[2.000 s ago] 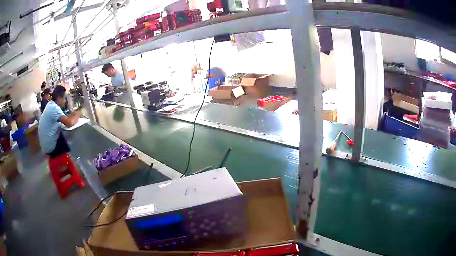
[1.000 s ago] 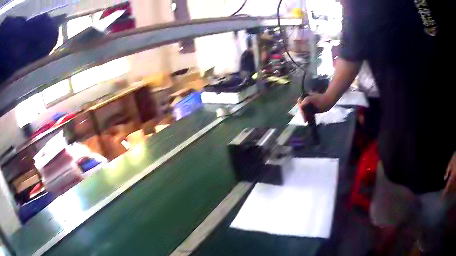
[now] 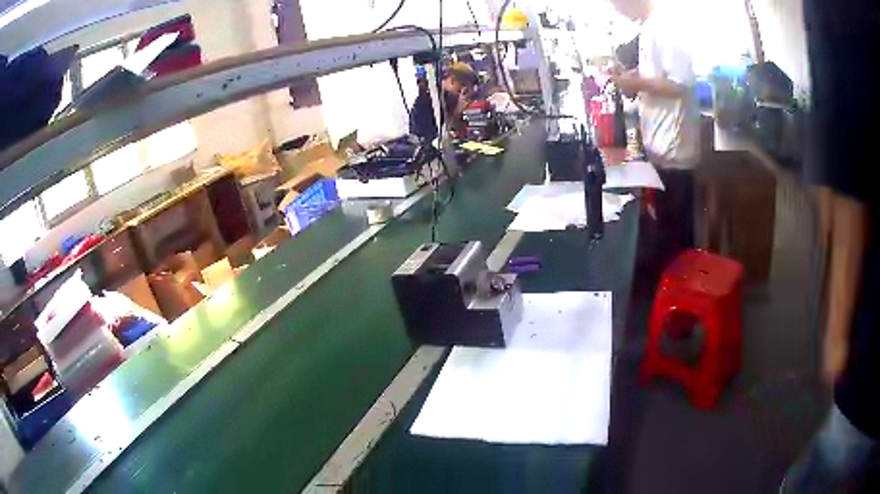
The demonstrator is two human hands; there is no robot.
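Neither of my hands is in the picture. Nearest in front of me, a black-and-silver fixture [image 3: 461, 294] stands by a white paper sheet [image 3: 540, 371] that lies flat on the dark green bench top [image 3: 569, 262]. A few purple cells [image 3: 524, 263] lie just behind the fixture. A dark upright tool [image 3: 593, 198] stands or hangs farther back, beside more white papers [image 3: 564, 206]; how it is held up is unclear.
A green conveyor belt [image 3: 318, 362] with a pale worn rail runs along the left. A red stool [image 3: 697, 318] stands on the floor at right. A person in dark clothes [image 3: 851, 241] is at the right edge. Two other people are farther back.
The view has swung from the grey instrument in its carton to the fixture and paper. The dark-clothed person has shifted to the right edge; their hand is off the dark tool.
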